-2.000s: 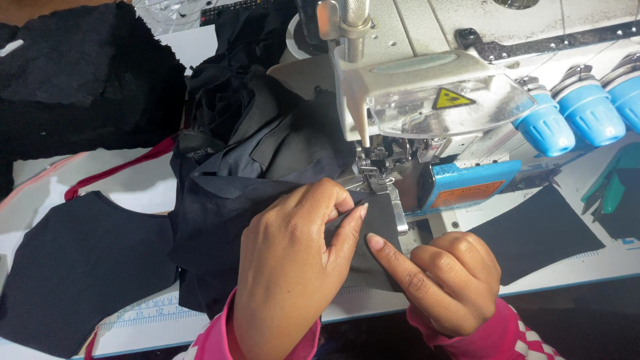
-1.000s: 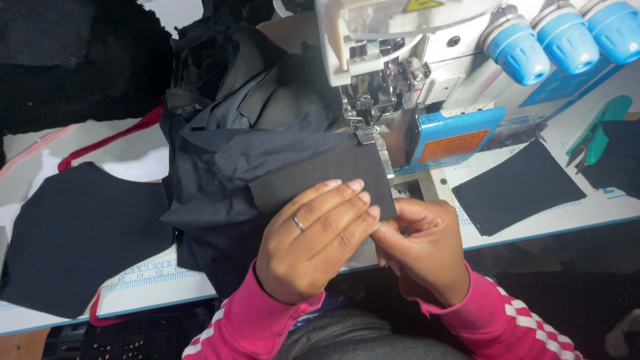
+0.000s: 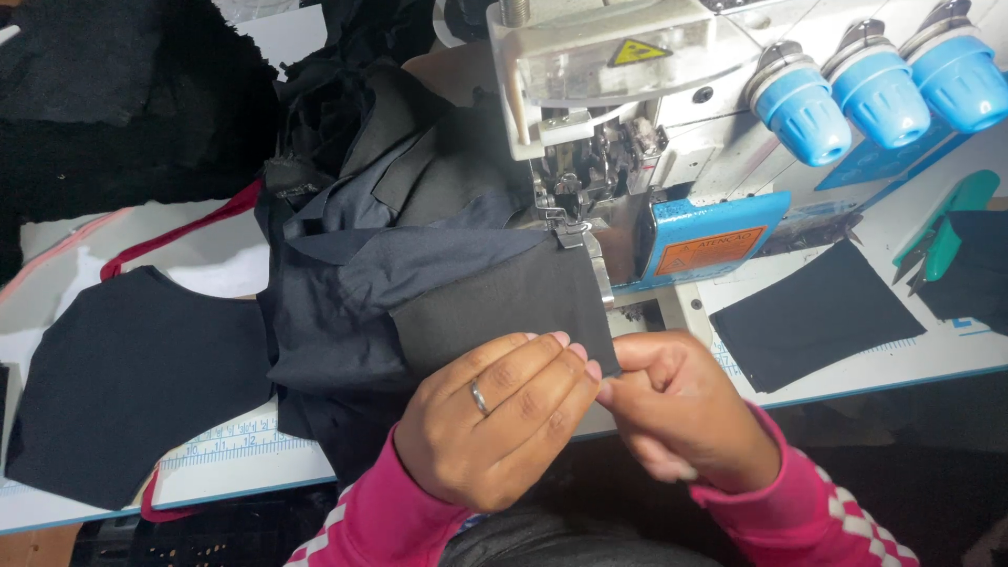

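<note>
A black fabric piece lies with its upper right part under the presser foot of an overlock sewing machine. My left hand, with a ring on one finger, rests on the lower part of this piece, fingers together and extended. My right hand pinches the piece's lower right corner between thumb and forefinger, close beside the left fingertips. Behind and left of the piece, a heap of dark fabric adjoins the foot. My left palm and its thumb are hidden.
A cut dark panel lies left over a printed ruler. At right are stacked dark pieces and green-handled thread snips. Black fabric fills the upper left; a red strip runs below it. Blue tension knobs stand upper right.
Two seconds ago both hands were close to the presser foot; now they are at the lower edge of the piece. My right hand has gone from a pointing finger to a pinch. The view has shifted.
</note>
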